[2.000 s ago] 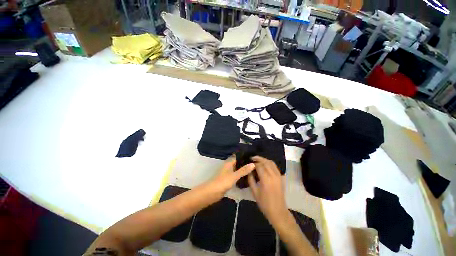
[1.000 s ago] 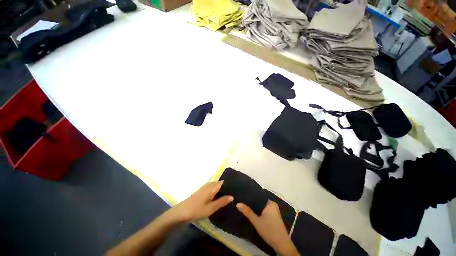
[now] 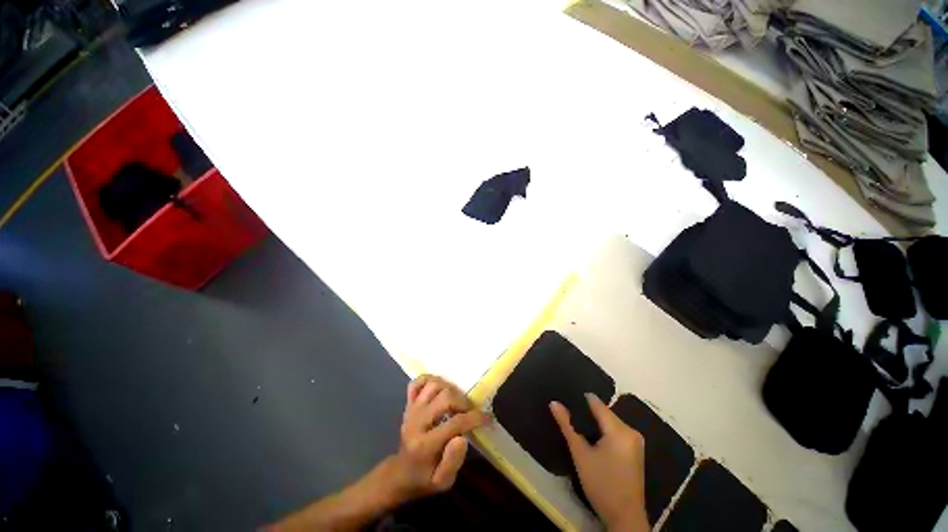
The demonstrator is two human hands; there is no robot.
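Observation:
Several flat black fabric panels lie in a row on the grey-beige board [image 3: 624, 301]. The leftmost panel [image 3: 535, 387] lies flat at the board's left end. My right hand [image 3: 608, 462] rests on this panel with thumb and index finger spread, its other fingers hidden. My left hand [image 3: 437, 431] is just left of the panel at the yellow-taped table edge, fingers curled, with nothing visible in it. Behind the row stand the left panel stack [image 3: 733, 272] and the lower middle stack [image 3: 819, 390].
A black scrap [image 3: 497, 195] lies alone on the white table. Black straps [image 3: 899, 353], small black panels [image 3: 884, 277] and a right stack [image 3: 899, 473] are at right. Grey-beige folded fabric [image 3: 868, 94] stands at the far edge. A red bin [image 3: 198, 234] is on the floor at left.
The view has swung left. The panel that both hands held now lies flat at the row's left end. My left hand has come off it; my right hand stays on it.

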